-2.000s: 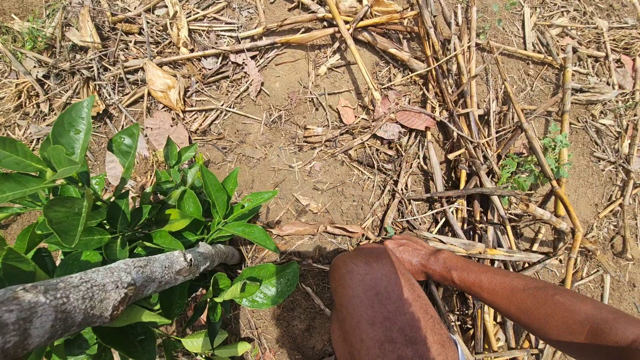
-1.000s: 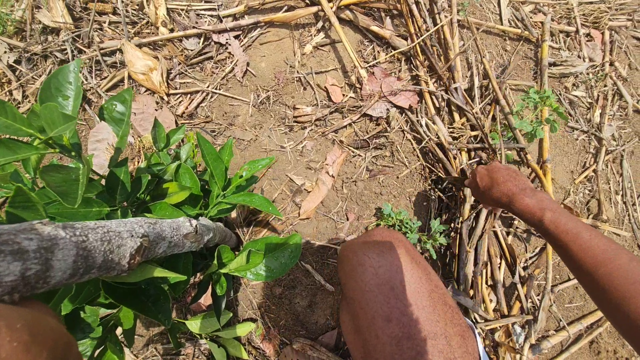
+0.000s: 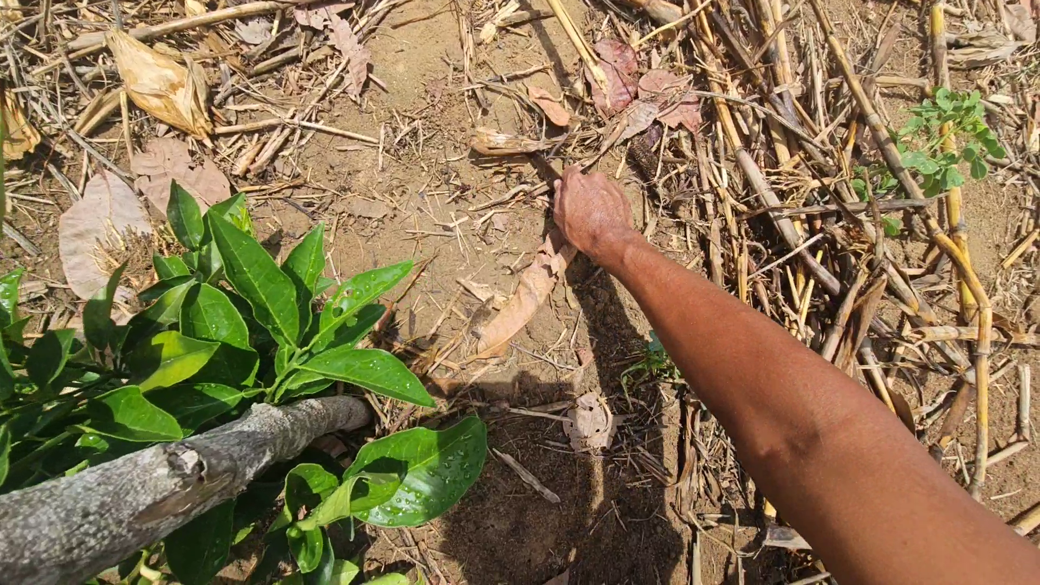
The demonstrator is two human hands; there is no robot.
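My right hand (image 3: 591,210) is low over the bare soil, its back up and its fingers curled closed. A thin dark object (image 3: 543,166) juts from the finger side of my fist; its kind is unclear and the rest is hidden. Just below my fist lies a long dry brown leaf (image 3: 524,305). Reddish dry leaves (image 3: 670,97) are to the upper right of my hand, beside a bundle of dry stalks (image 3: 756,171). My left hand is out of view.
A grey, lichen-marked trunk (image 3: 175,479) slants across the lower left, among glossy green leaves (image 3: 256,280). A small green weed (image 3: 946,150) grows among the stalks at right, and another (image 3: 650,361) sits under my forearm. Dry straw (image 3: 276,122) litters the upper left.
My right hand has moved left from the stalk bundle onto the soil by the long dry leaf. The bent knee seen at the bottom before is out of view.
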